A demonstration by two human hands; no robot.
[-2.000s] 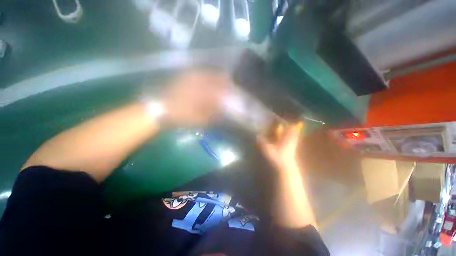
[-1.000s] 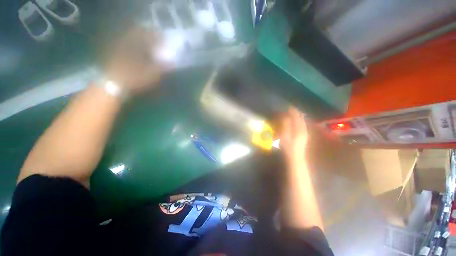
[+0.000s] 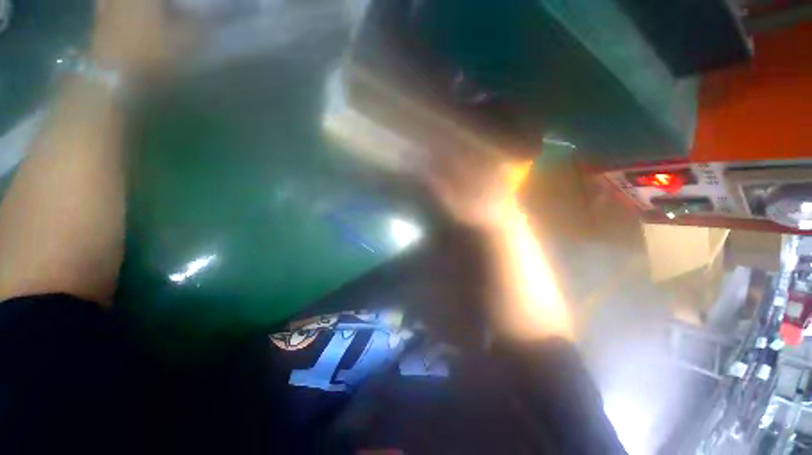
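The cream fixture block (image 3: 369, 131) sits blurred under the dark green machine part (image 3: 463, 53). My right hand (image 3: 472, 182) is blurred at the right end of the fixture, beside a yellow-orange box (image 3: 516, 178) that it partly covers. Whether it holds anything cannot be told. My left hand (image 3: 165, 31) is at the top left, blurred and cut off by the upper edge; its fingers and any held thing cannot be made out. Pale blurred shapes (image 3: 267, 22), possibly housings, lie at the top beside it. A thin blue item (image 3: 352, 227) lies on the green bench (image 3: 205, 187).
The orange machine cover (image 3: 757, 107) and its control panel with a red lit display (image 3: 661, 180) are on the right. A cardboard carton (image 3: 681, 253) stands below it. A dark block (image 3: 694, 35) is at the upper right. Wire racks or shelving show at lower right.
My left hand has moved from the bench's middle to the left and up to the top edge. My right hand has moved left from beyond the yellow box to the fixture's end. The view has shifted.
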